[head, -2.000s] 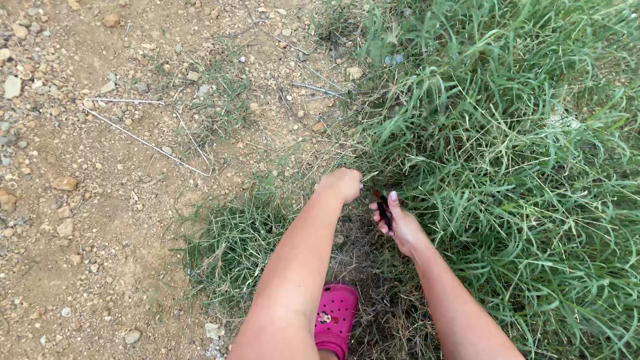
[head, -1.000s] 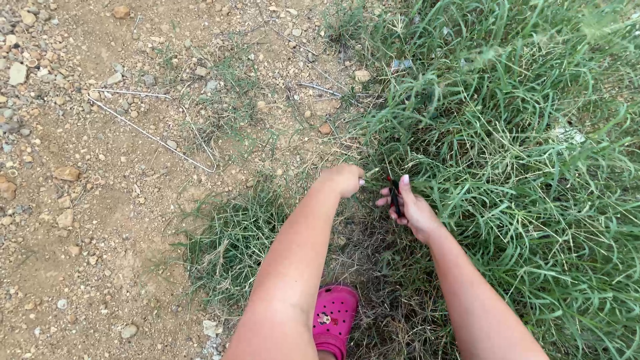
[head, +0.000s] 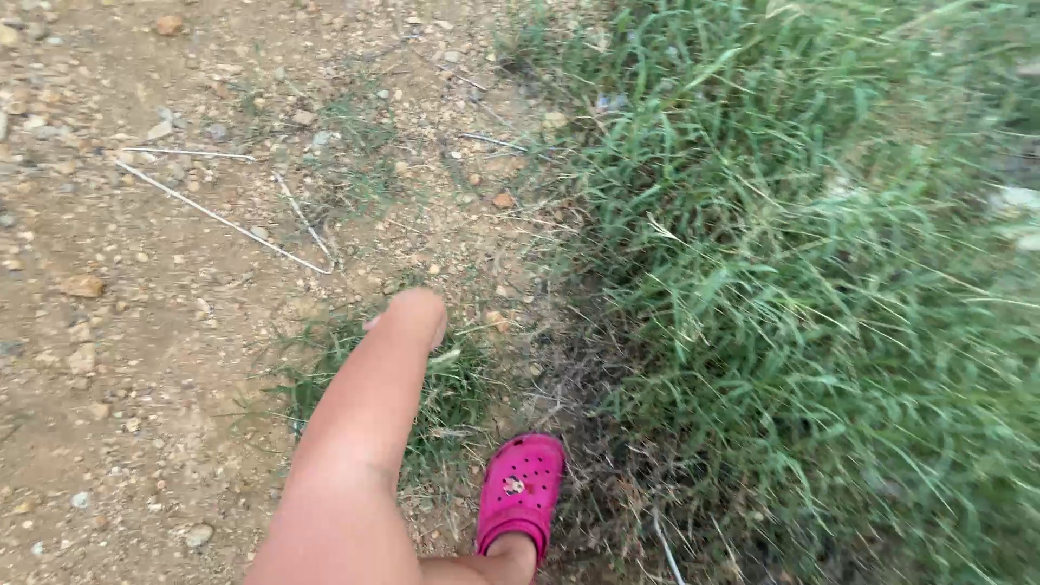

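My left hand [head: 414, 313] is over a small tuft of green grass [head: 455, 382] at the centre of the view, its back towards the camera. The fingers are mostly hidden and blurred; some grass blades show beside them, and whether they are gripped cannot be told. My right hand is out of view. Below and to the right of my left hand is a foot in a pink foam clog [head: 524, 487] with small holes and a charm. Taller green grass [head: 772, 309] stands to the right.
Bare stony soil [head: 162, 390] lies to the left. Thin pale sticks [head: 223, 219] rest on it in an angular shape, and another thin stick [head: 496, 143] lies farther up. Dry, dark stems [head: 601, 422] border the tall grass. A bit of pale litter [head: 613, 103] shows at its edge.
My left hand has moved left, from the edge of the tall grass to the small tuft. My right hand, which held a dark tool with some red, has left the view.
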